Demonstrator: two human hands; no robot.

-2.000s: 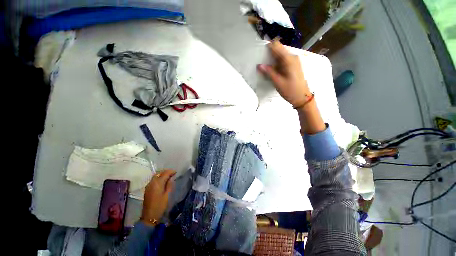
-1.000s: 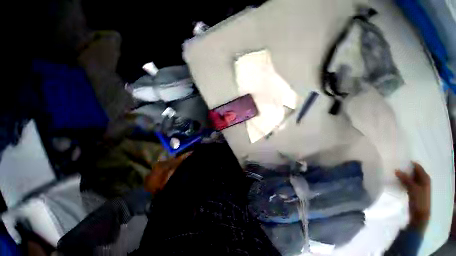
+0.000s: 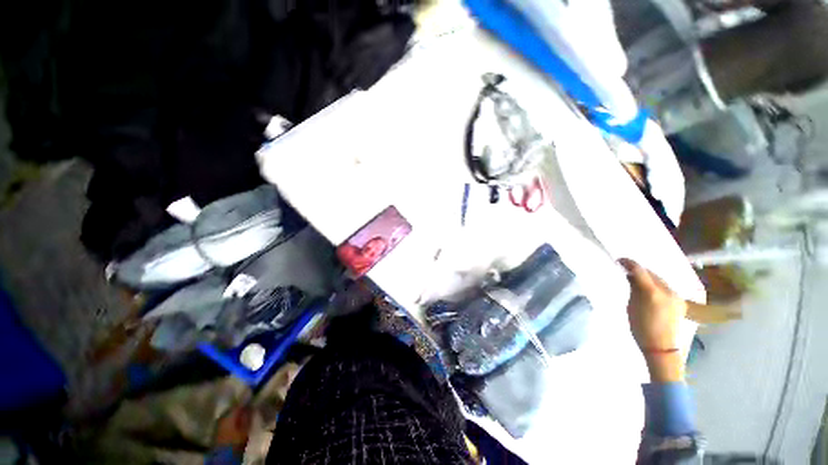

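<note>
My right hand (image 3: pixel 655 309) is at the right side of the table, gripping the near end of a long curved white card (image 3: pixel 626 209). Its fingers are partly hidden by the card. A blurred shape at the lower left looks like my left hand (image 3: pixel 232 425), low beside the table; what it touches is unclear. A bundle of dark blue and grey denim pieces (image 3: pixel 495 334), tied with a pale strip, lies on the near part of the white table (image 3: pixel 318 168).
A smartphone (image 3: pixel 374 240) lies at the near left edge. Red-handled scissors (image 3: pixel 527 194), a grey cloth with black strap (image 3: pixel 502 136) and a narrow blue scrap (image 3: pixel 465 204) lie farther in. Grey bundles (image 3: pixel 204 245) and a blue crate (image 3: pixel 252 357) stand below left.
The view has swung back toward the table's right side. The white card now shows clearly at my right hand. My left hand remains low at the left, now fainter.
</note>
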